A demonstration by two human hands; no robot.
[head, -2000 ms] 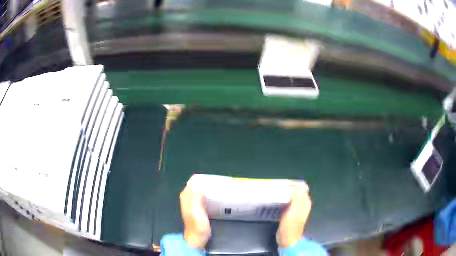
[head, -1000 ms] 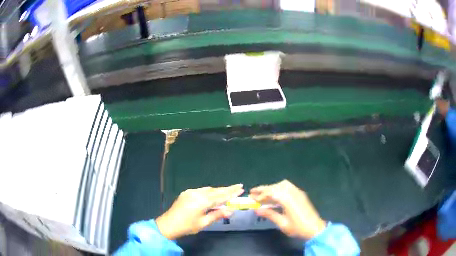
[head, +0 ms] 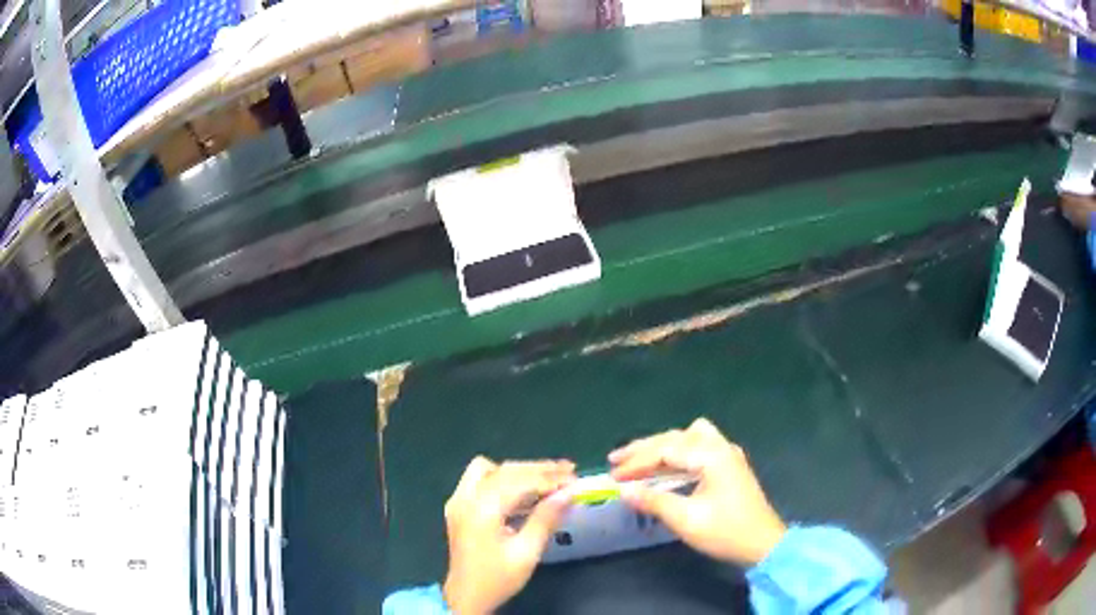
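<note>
A white box [head: 613,536] with small dark print stands at the front edge of the dark green bench. A yellow-green tab [head: 594,490] shows at its top edge. My left hand [head: 511,524] holds the box's upper edge from the left, and my right hand [head: 703,495] holds it from the right. The fingertips of both hands are close together, on either side of the tab. Fingers hide parts of the top edge; what is inside the box cannot be seen.
An open white box [head: 529,273] with a dark device lies on the green belt [head: 697,246]. Closed white boxes [head: 108,469] are stacked at left. Another open box [head: 1022,315] is at right, near another person's hand [head: 1078,207]. A red stool [head: 1048,529] is at lower right.
Over two seconds, my hands have moved from the box's ends to its top edge by the tab. The open box on the belt has shifted left. The view has tilted.
</note>
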